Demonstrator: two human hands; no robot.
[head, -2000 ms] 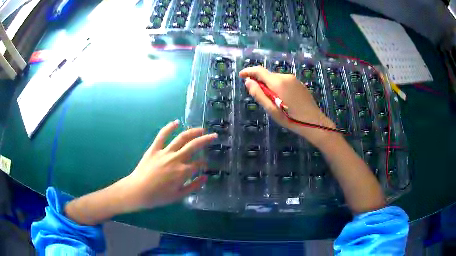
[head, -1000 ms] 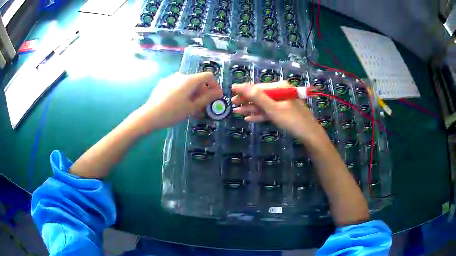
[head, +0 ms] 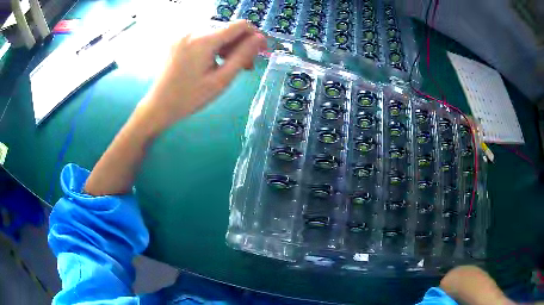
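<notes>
The front clear tray (head: pixel 256 238) lies on the green mat with columns of dark round drivers (head: pixel 291 127) standing in its slots. The bottom slot of its left column holds no driver. My left hand (head: pixel 206 74) is raised beyond the tray's upper left corner, fingers bent together near the rear tray (head: pixel 355 67). I cannot tell whether it holds anything. My right hand (head: pixel 474 286) is low at the bottom right, blurred and cut off by the edge; its fingers are hidden. The red probe is not visible.
A red lead (head: pixel 475 179) runs over the front tray's right side. A yellow-sleeved probe (head: pixel 487 151) lies by its right edge. A printed sheet (head: pixel 489 98) is at the right. White paper (head: pixel 65 80) and a dark pen (head: pixel 90 43) are at the left.
A driver was between my hands a second ago; it is no longer seen there. My left hand has moved up and away from it. My right hand has moved down right, its red probe out of sight.
</notes>
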